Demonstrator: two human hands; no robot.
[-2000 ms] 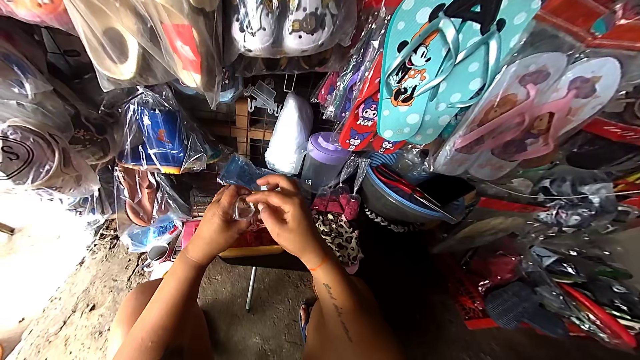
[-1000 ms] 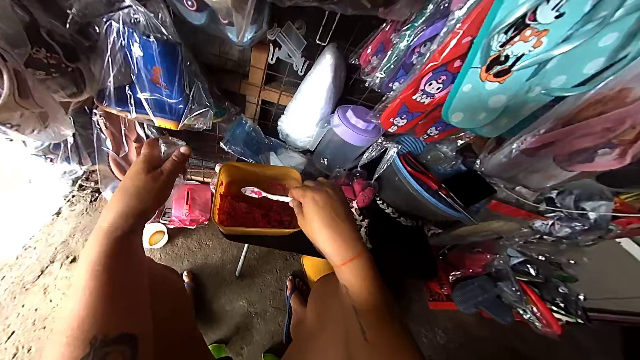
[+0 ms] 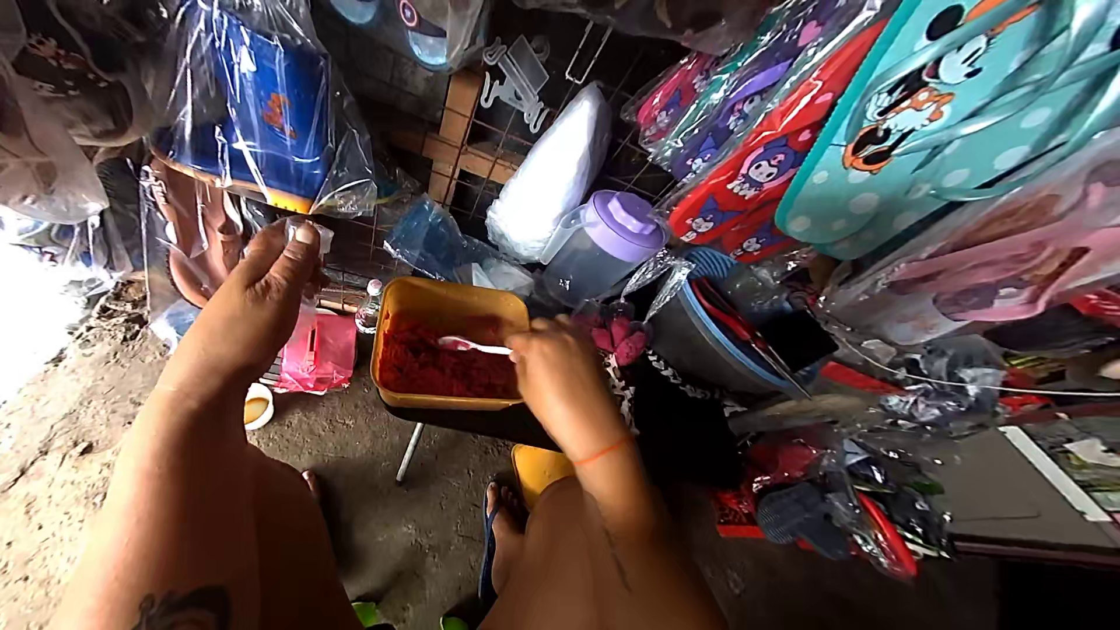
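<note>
My right hand (image 3: 560,376) grips the handle of a white plastic spoon (image 3: 472,346), whose bowl rests on dark red, crumbly material (image 3: 437,367) in a yellow rectangular tub (image 3: 451,402). My left hand (image 3: 262,289) is raised to the left of the tub, pinching a small clear plastic bag (image 3: 319,236) between thumb and fingers. What the bag holds cannot be made out. Below and beside my left hand lie a pink plastic packet (image 3: 319,354) and a small clear bottle (image 3: 370,306). A pitcher with a purple lid (image 3: 604,245) stands behind the tub.
Bagged blue boots (image 3: 271,105) hang above my left hand. Wrapped red slippers (image 3: 761,175) and teal slippers (image 3: 919,114) hang at the right. A grey bucket (image 3: 717,341) holding scissors stands right of the tub. A roll of clear bags (image 3: 556,175) and a wire grid are behind.
Two seconds ago both hands were together over the tub; they have since parted, the left moving left with the small bag. The spoon is now down in the red material. The view has shifted closer.
</note>
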